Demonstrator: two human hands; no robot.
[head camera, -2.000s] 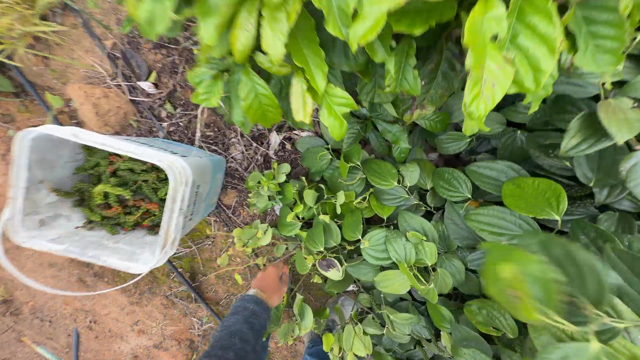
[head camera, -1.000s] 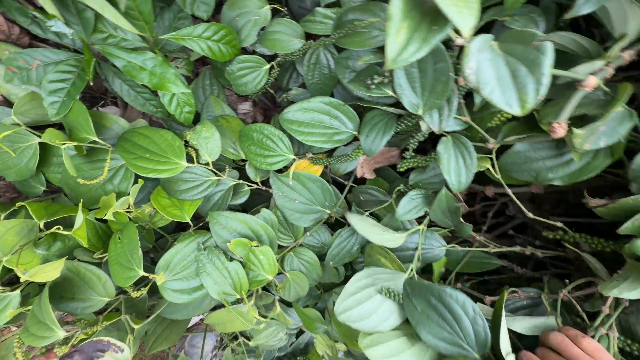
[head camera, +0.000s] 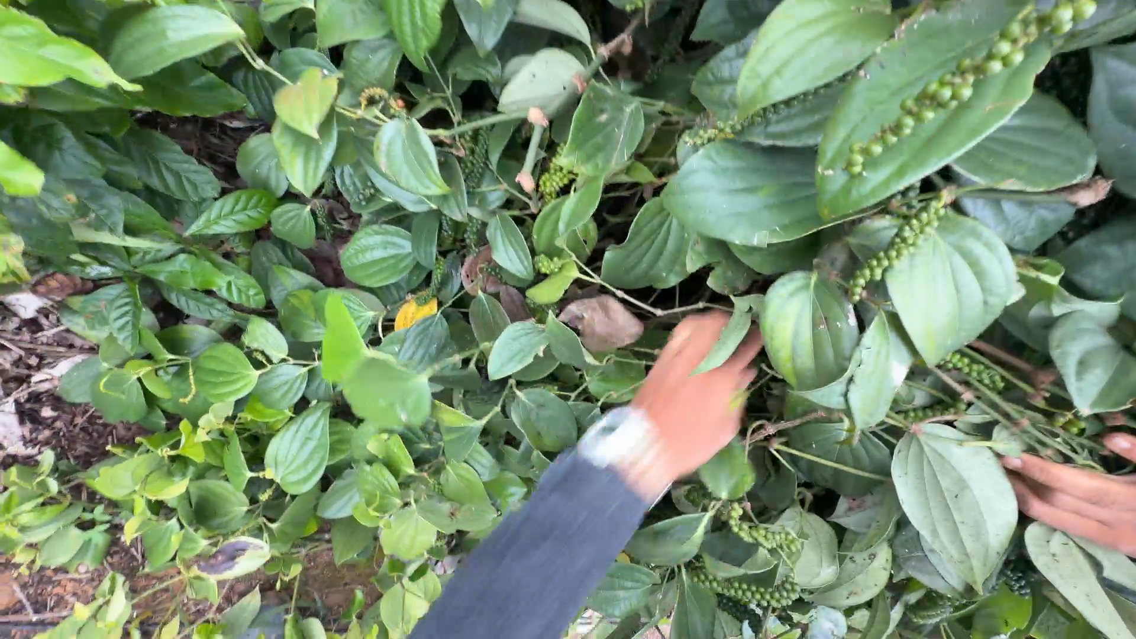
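My left hand (head camera: 697, 399), blurred, comes up from the bottom in a dark sleeve with a pale band at the wrist. Its fingers reach into the foliage of a pepper vine, and a narrow leaf (head camera: 728, 337) crosses them; any grip is hidden. At the right edge is part of my right hand (head camera: 1074, 501), its fingers beside thin stems and a broad pepper leaf (head camera: 954, 506). Whether it holds a stem is unclear. Green peppercorn spikes hang above (head camera: 901, 244) and below (head camera: 750, 586) the level of my left hand.
Large leaves (head camera: 745, 191) and woody stems crowd the upper right. A dry brown leaf (head camera: 603, 322) and a yellow leaf (head camera: 415, 312) lie left of my left hand. Glossy, wavy-edged leaves (head camera: 169, 164) grow at the upper left, with littered soil (head camera: 44, 399) below them.
The view has swung from a white bucket with green and reddish spikes to the vine. My left hand, out of view one second ago, now reaches into the leaves.
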